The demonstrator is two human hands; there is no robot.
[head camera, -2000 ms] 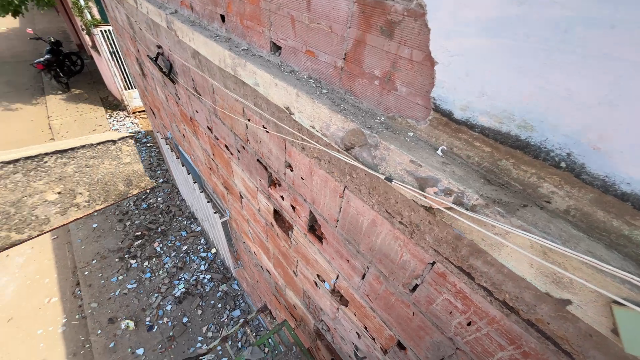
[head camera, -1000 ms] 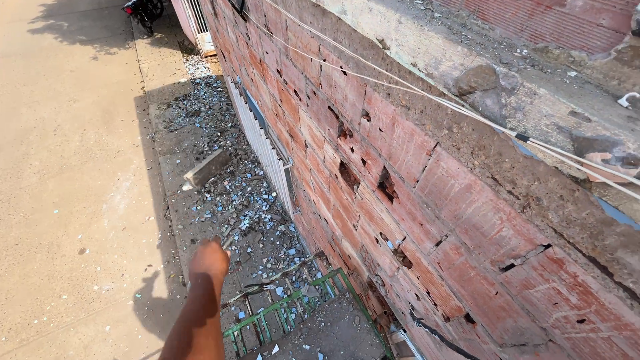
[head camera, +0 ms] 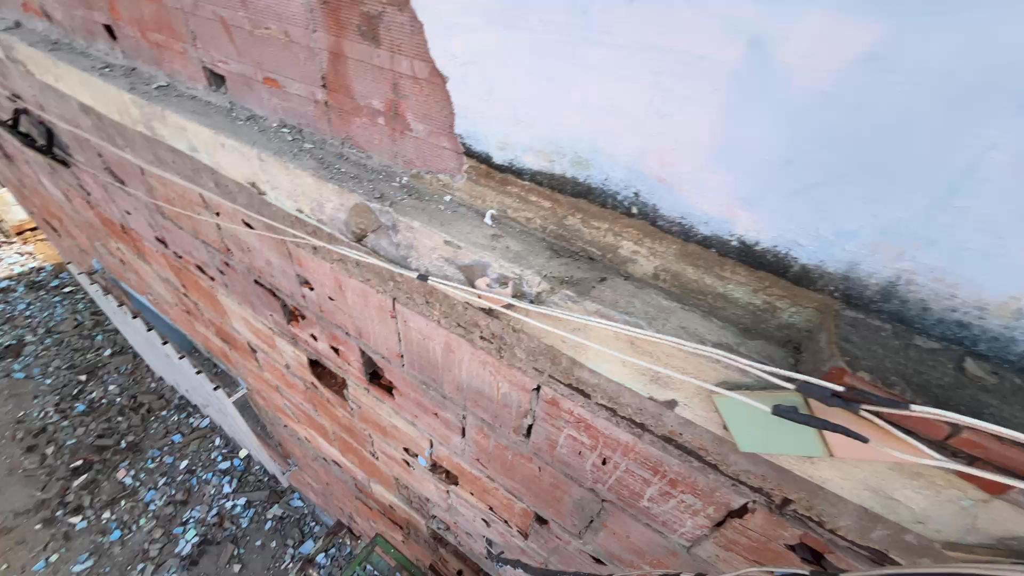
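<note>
Neither of my hands shows in the head view now. A stripped wall of red hollow clay blocks point(head camera: 480, 432) runs diagonally across the picture, with several holes broken in its face. White electrical cables point(head camera: 608, 324) stretch along its top edge, with black tape point(head camera: 820, 424) wrapped round them at the right. Under the taped part lie a pale green tile point(head camera: 772, 424) and a peach-coloured tile point(head camera: 864, 438). A black bracket point(head camera: 36, 136) holds the cables at the far left.
Behind the ledge point(head camera: 560, 264) stands a white and pale blue painted wall point(head camera: 720, 120) beside bare blockwork point(head camera: 352, 80). Blue and grey rubble point(head camera: 184, 496) covers the ground far below. A whitish corrugated panel point(head camera: 176, 368) and a green metal frame point(head camera: 384, 558) are at the wall's lower left.
A forearm and hand, extended over the ground one second ago, have left the view. The view has swung back toward the ledge and painted wall.
</note>
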